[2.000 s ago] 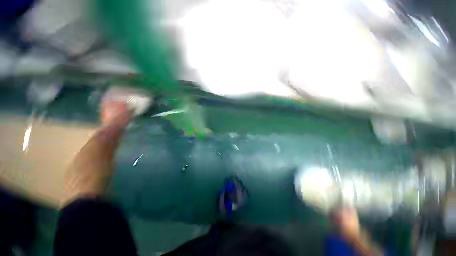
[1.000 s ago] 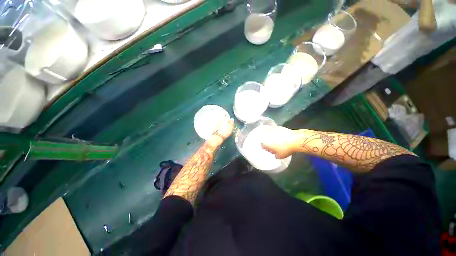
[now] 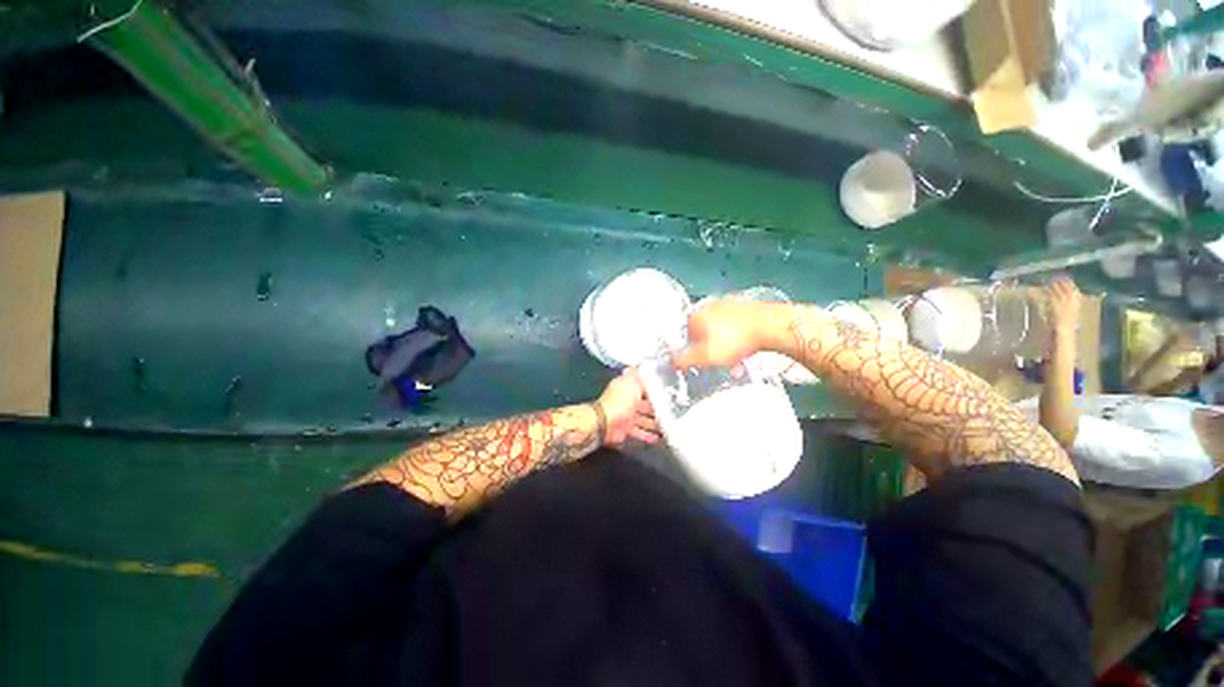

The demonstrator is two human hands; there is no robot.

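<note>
A clear container with white fill (image 3: 736,440) is tilted near the bench's front edge, its open end towards my hands. My left hand (image 3: 628,409) holds it at the left side of the rim. My right hand (image 3: 722,333) grips the rim from above, its fingertips partly hidden. Another white-filled container (image 3: 642,320) stands on the green surface just left of my right hand, held by neither hand. More white-filled containers (image 3: 948,320) stand in a row to the right, partly hidden behind my right hand and forearm.
A dark crumpled bundle (image 3: 422,356) lies left on the green bench (image 3: 188,315). Cardboard (image 3: 30,302) lies at the far left. A green post (image 3: 222,101) stands upper left. One container (image 3: 879,188) stands near the shelf. A blue bin (image 3: 812,550) is below. A co-worker's arm (image 3: 1062,362) reaches in at right.
The view has turned. My left hand has let go of the white-filled container and moved to the rim of the one in my right hand. That container is now tilted, with its opening towards my hands.
</note>
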